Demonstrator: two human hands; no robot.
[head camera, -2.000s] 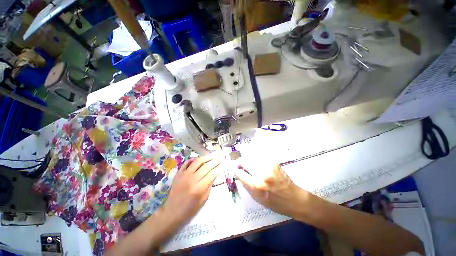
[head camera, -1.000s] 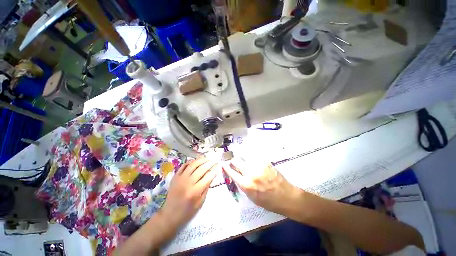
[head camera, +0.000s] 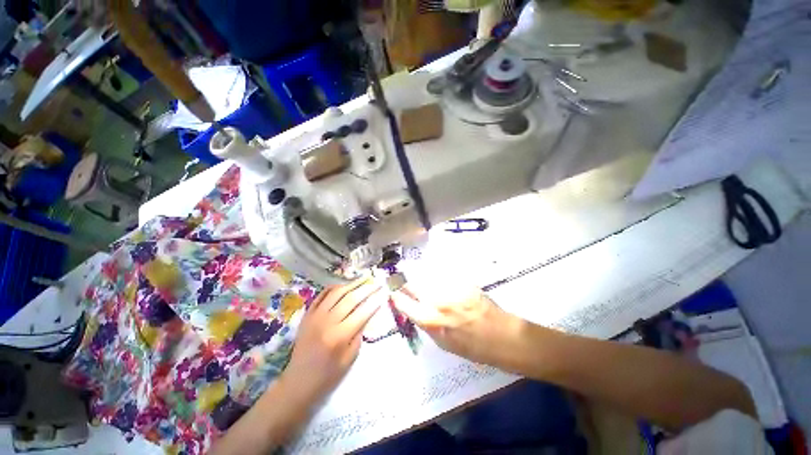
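A floral garment piece (head camera: 191, 324) lies heaped left of the needle area, on the white table. A narrow strip of the same print (head camera: 405, 327) shows between my hands and points toward the table's front edge. The white sewing machine (head camera: 480, 169) stands across the table. Its presser foot area is bright and partly hidden by my fingertips. My left hand (head camera: 333, 329) lies flat on the cloth's right edge, its fingertips beside the foot. My right hand (head camera: 458, 320) pinches the strip just right of the foot, its fingertips washed out by glare.
Small thread snips (head camera: 467, 226) lie under the machine arm. Black-handled scissors (head camera: 751, 211) lie at the far right, near a printed paper sheet (head camera: 711, 115). A bobbin (head camera: 504, 75) sits on top of the machine. Part of a second machine (head camera: 40, 391) is at the left edge.
The machine and table have shifted left in the picture as the view moved. My hands stay beside the foot, with little change in their pose. The strip is still between them.
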